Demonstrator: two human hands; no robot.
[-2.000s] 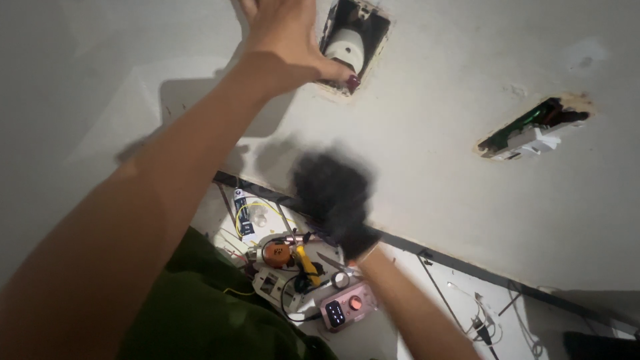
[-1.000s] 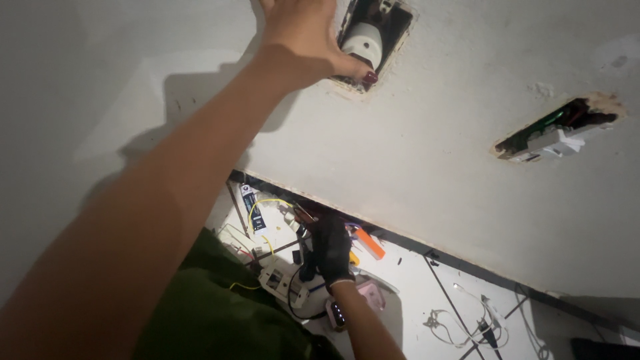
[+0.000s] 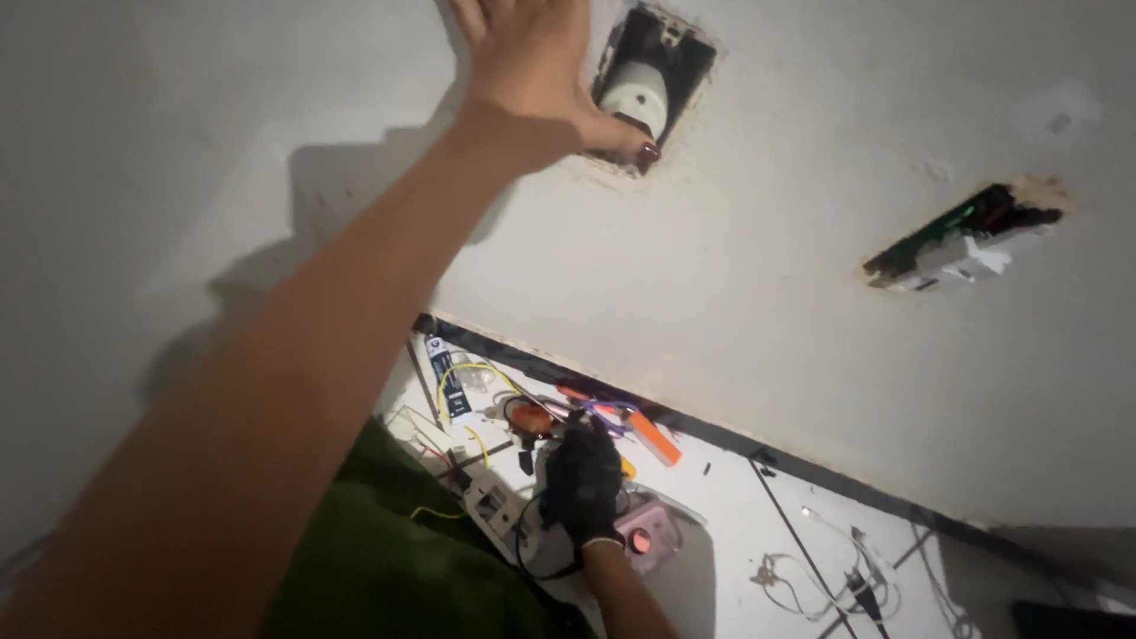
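My bare left hand [image 3: 541,98] lies against the wall, its thumb at the lower edge of a recessed wall box [image 3: 688,67]. A round white electrical fitting [image 3: 637,98] sits in that box beside the thumb. My right hand [image 3: 581,479], in a black glove, is down among tools and wires on the tiled floor; its fingertips are hard to make out, and whether they grip anything is unclear. Near it lie an orange-handled tool [image 3: 654,437], a round orange item [image 3: 532,420], a purple wire [image 3: 612,406] and a pink device with a round knob [image 3: 650,537].
Another wall opening [image 3: 963,240], at the right, has a white fitting tilted out of it. A dark baseboard strip [image 3: 737,444] runs along the wall's foot. On the floor are a blue and white tube [image 3: 448,377], a white socket plate [image 3: 493,504] and a tangled pale cable [image 3: 799,612].
My right hand, blurred and higher beside the wall two seconds ago, has gone down to the items on the floor. My left hand stays by the wall box.
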